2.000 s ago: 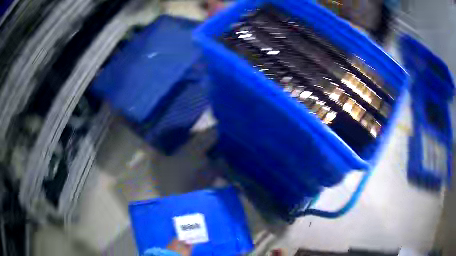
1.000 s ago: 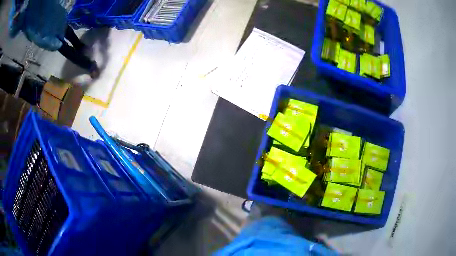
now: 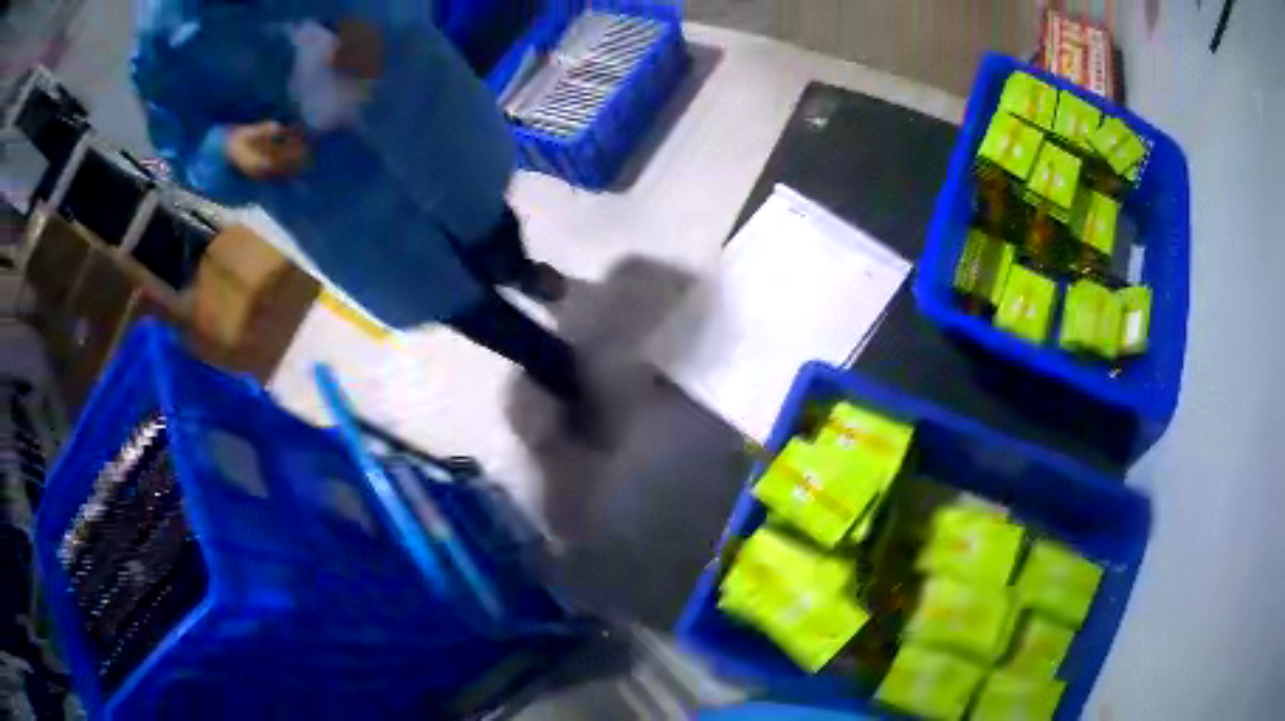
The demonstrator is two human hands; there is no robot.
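Neither of my hands can be made out. A strip of blue sleeve (image 3: 803,711) shows at the bottom edge. Nearest in front are two blue bins on a black table (image 3: 874,155), both holding stacked yellow-green packets. The near bin (image 3: 1017,454) is cut off by the bottom edge, and its packets (image 3: 803,486) are slightly blurred. The far bin (image 3: 1040,345) stands beyond it, upper right. A white record sheet (image 3: 810,303) lies on the table left of the bins.
Stacked blue bins (image 3: 303,563) with dark slabs stand lower left beside a blue trolley handle (image 3: 402,486). A person in a blue smock (image 3: 352,183) stands upper left. Behind are a bin of white-edged units (image 3: 620,141) and cardboard cartons (image 3: 247,303). A grey blur (image 3: 606,352) covers the floor left of the sheet.
The view has swung from the stacked bins to the table. Since one second ago, the other person has come closer and further right. Less of my blue sleeve shows at the bottom.
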